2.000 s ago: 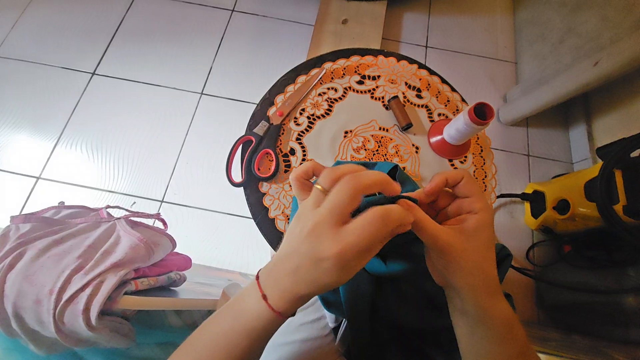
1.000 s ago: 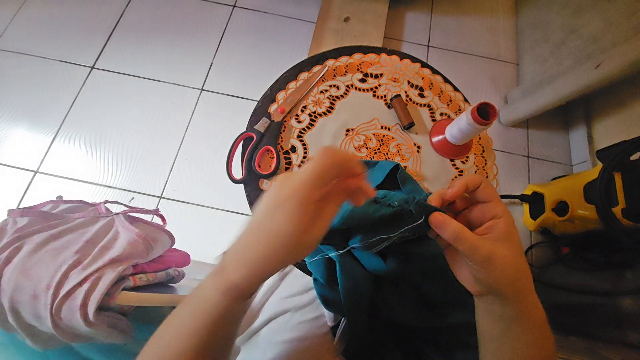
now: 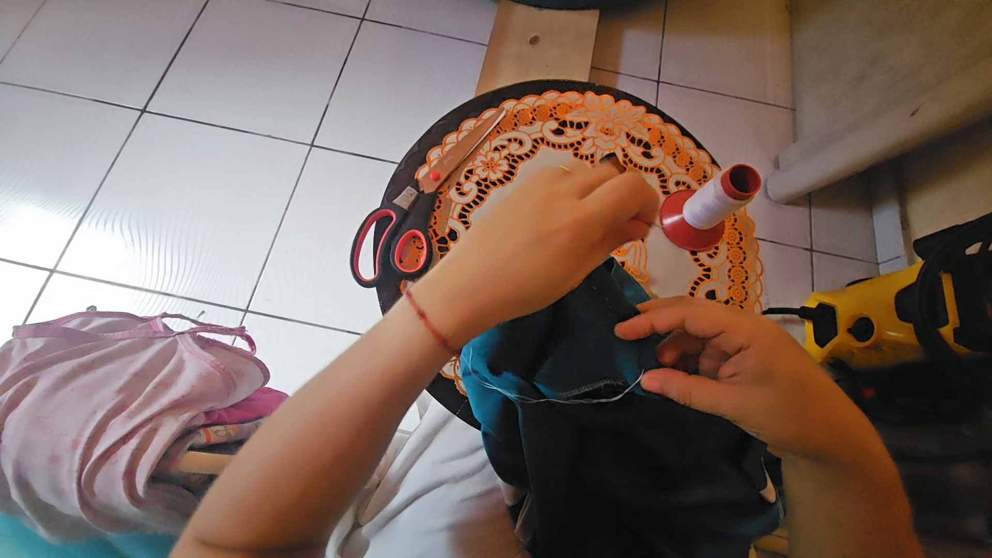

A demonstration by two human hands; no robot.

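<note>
Dark teal fabric [image 3: 566, 349] lies over my lap and the near edge of a round table, with a loose pale thread [image 3: 558, 400] across it. My right hand [image 3: 721, 364] rests at the fabric's right side, thumb and fingers apart, the thumb tip beside the thread; whether it pinches anything is unclear. My left hand [image 3: 558, 232], palm down, reaches over the table, fingertips together left of a white thread cone on a red spool [image 3: 709, 203]; what they hold is hidden. Scissors [image 3: 415, 205] with black and red handles lie at the table's left.
An orange and white cutwork doily [image 3: 604, 120] covers the round table. Pink clothing [image 3: 101, 411] is heaped at the lower left. A yellow and black machine [image 3: 868, 314] with a cable stands at the right. A wooden board [image 3: 539, 46] lies beyond the table, on the tiled floor.
Both hands were together at the fabric two seconds ago. My left hand has since moved away and forward over the doily. My right hand's fingers have spread from their earlier pinch.
</note>
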